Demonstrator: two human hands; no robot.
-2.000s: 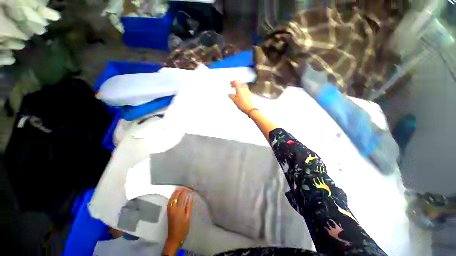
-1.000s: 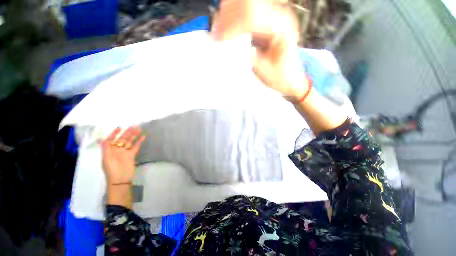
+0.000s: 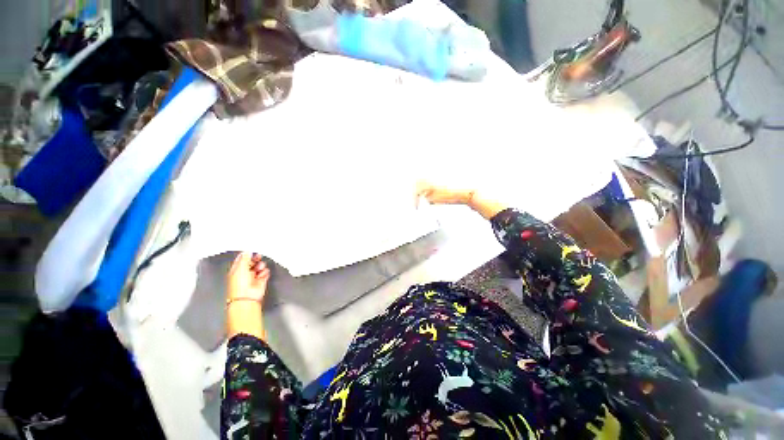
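A large white sheet or pattern piece [image 3: 318,185] lies over the grey cut panel [image 3: 370,273], which shows along the near edge and at the left. Its outline blurs into the white table cover. My left hand [image 3: 248,273] is at the white piece's near left edge, fingers bent together, over the grey cloth; it seems to pinch the edge. My right hand [image 3: 443,196] is near the white piece's right end, fingertips pointing left and down at its edge. Overexposure hides whether it grips.
A grey-and-blue rolled piece [image 3: 404,47] and brown plaid cloth [image 3: 249,69] lie at the far edge. An iron [image 3: 593,69] with cables stands far right. A dark cord [image 3: 159,249] lies left. A white padded board [image 3: 129,189] runs along the left. A scrap box [image 3: 666,249] is at right.
The view has turned to the right. The white piece, earlier raised by my right hand, now lies lower over most of the grey panel. My right hand has come down to its right end.
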